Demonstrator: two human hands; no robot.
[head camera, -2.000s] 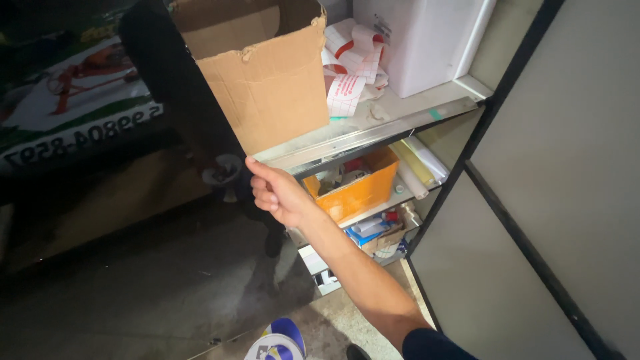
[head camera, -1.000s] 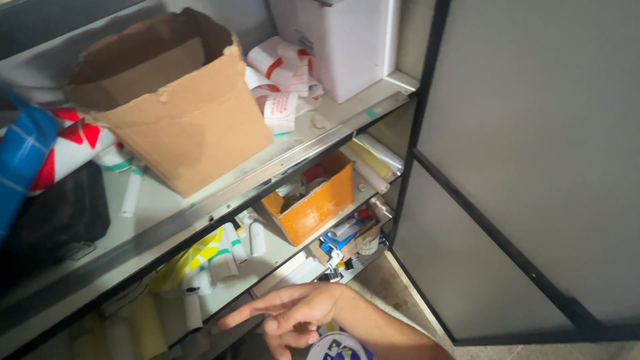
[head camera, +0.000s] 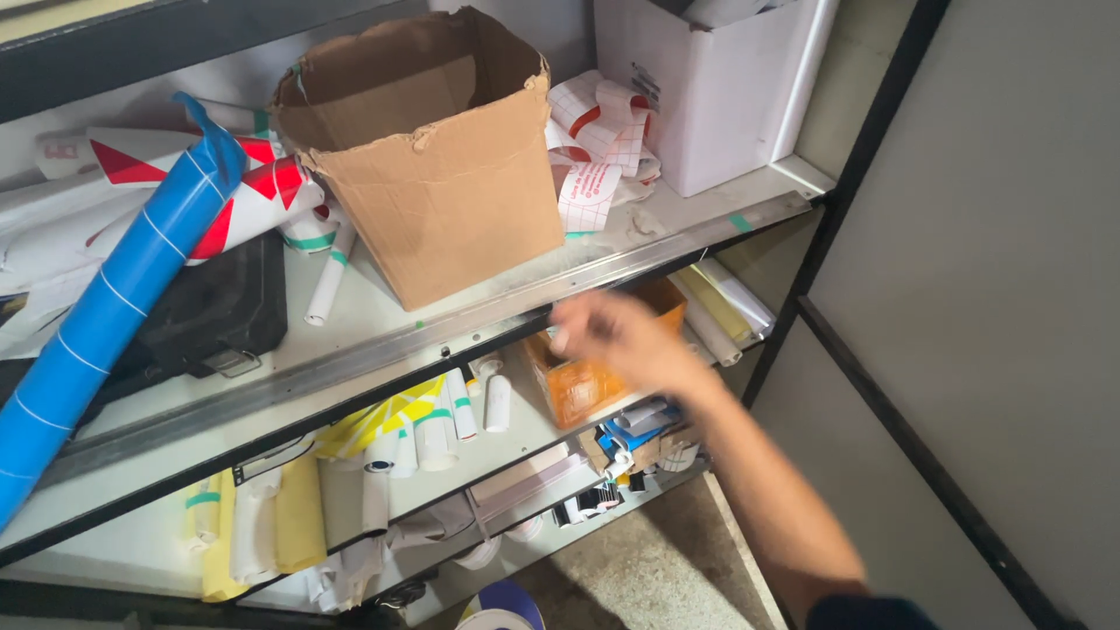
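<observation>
My right hand (head camera: 617, 337), blurred and seemingly holding nothing, is in front of the orange box (head camera: 582, 389) on the second shelf, just below the metal edge of the upper shelf (head camera: 560, 302). How far its fingers are apart cannot be made out. Above it on the upper shelf stands a torn-topped cardboard box (head camera: 455, 201). Crumpled grid-backed paper (head camera: 604, 131) lies between that box and a white box (head camera: 700, 96). To the left, a blue roll (head camera: 131, 280) leans across a black plastic case (head camera: 227, 306). My left hand is out of the frame.
Rolls of white and yellow sheeting (head camera: 300, 516) fill the lower shelves. More rolls (head camera: 713, 302) lie right of the orange box. A grey panel door with a black frame (head camera: 884, 411) stands at the right. A round container (head camera: 503, 608) is on the concrete floor (head camera: 647, 560).
The dark panel in front of the shelves two seconds ago is out of view, and the shelves now show. My right hand has risen from the lower shelves to the orange box.
</observation>
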